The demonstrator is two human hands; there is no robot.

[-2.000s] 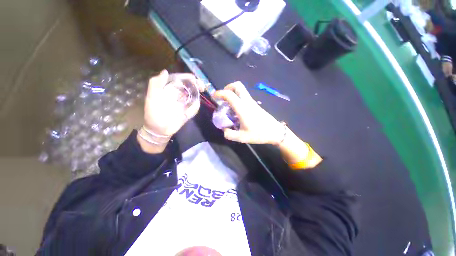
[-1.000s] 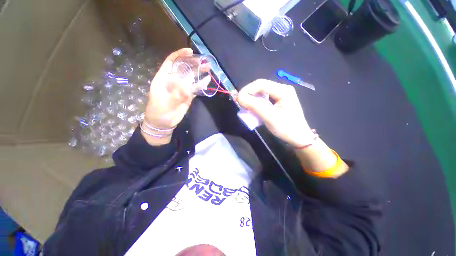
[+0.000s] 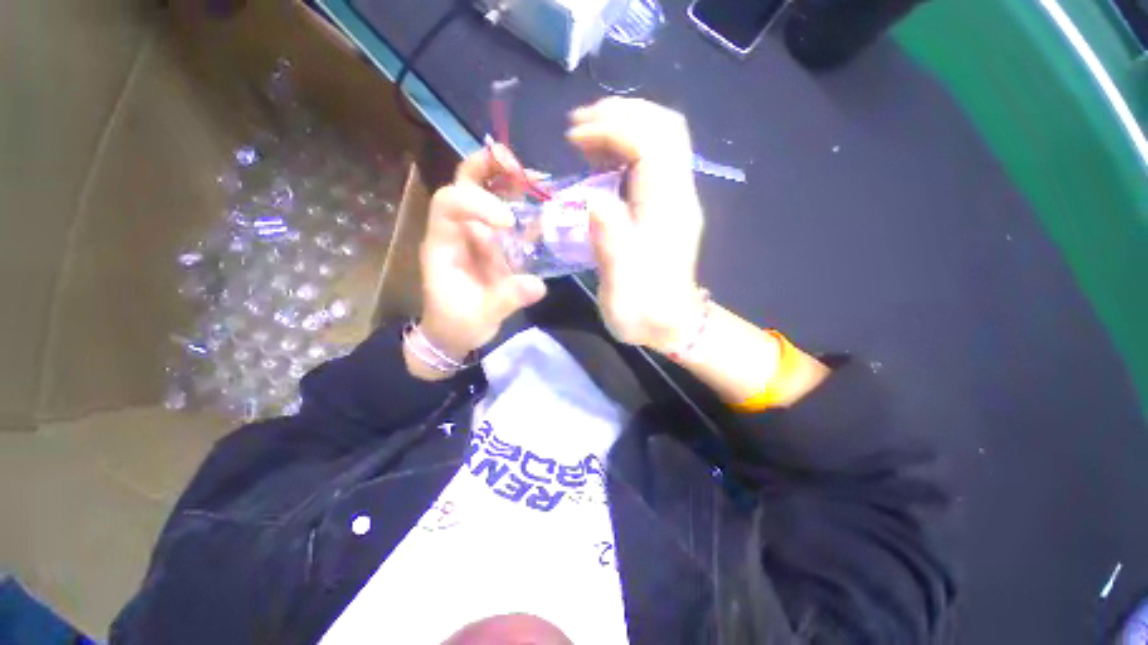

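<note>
My left hand (image 3: 472,252) and my right hand (image 3: 655,214) are together in front of my chest, at the bench edge. Between them they hold a clear cover (image 3: 531,246) with a pale lilac housing (image 3: 573,224) at or inside its right end. How deep the housing sits is hidden by my right fingers. Red lead wires (image 3: 501,149) stick up beside my left fingertips, with a small pale end piece at the top.
A large carton (image 3: 400,239) of clear covers (image 3: 271,290) stands on the left. On the black mat (image 3: 881,328) lie a blue-handled knife (image 3: 720,169), partly hidden, a white box (image 3: 554,25), a loose clear cover (image 3: 633,23), a phone (image 3: 737,18) and a black cup (image 3: 837,28).
The housing and cover, apart one second ago, are now together between my hands. The red wires, stretched between the hands before, now point up by my left fingers.
</note>
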